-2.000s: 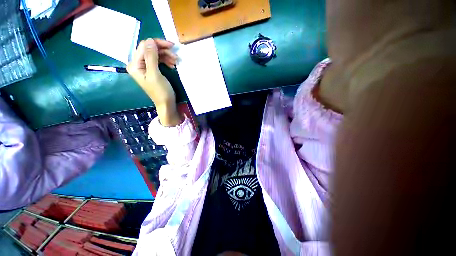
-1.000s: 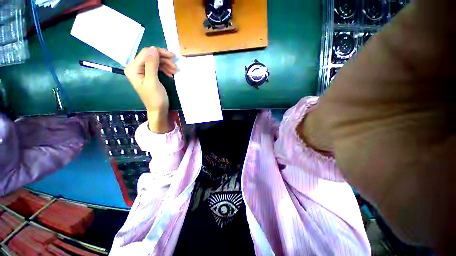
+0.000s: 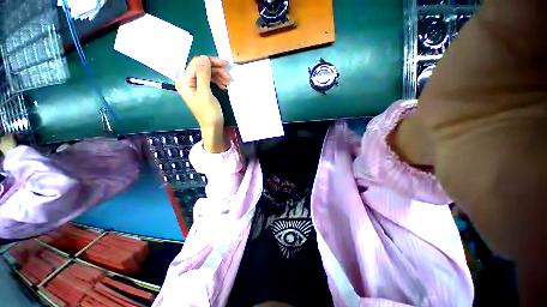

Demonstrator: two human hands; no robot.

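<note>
A round black watch head with a silvery inner side [image 3: 324,76] lies loose on the green bench top. Another dark round unit [image 3: 273,9] sits at the nest on the orange-brown fixture base [image 3: 312,27], cut by the top edge. My left hand [image 3: 205,87] rests palm up beside the long white paper strip [image 3: 258,108], fingers loosely curled and apart, with nothing visible in it. My right hand [image 3: 492,114] is raised very close to the camera, large and blurred at the right; its fingers and anything in them cannot be made out.
A white paper sheet [image 3: 153,43] and a pen [image 3: 147,82] lie left of my left hand. A clear blister tray [image 3: 410,54] is at the right, partly behind my right hand. A gridded tray [image 3: 174,159] is below the bench edge. Another person's sleeve [image 3: 42,186] is at far left.
The view has shifted, so bench things appear farther right than a second ago. My left hand keeps its pose. My right hand stays raised and covers part of the blister tray.
</note>
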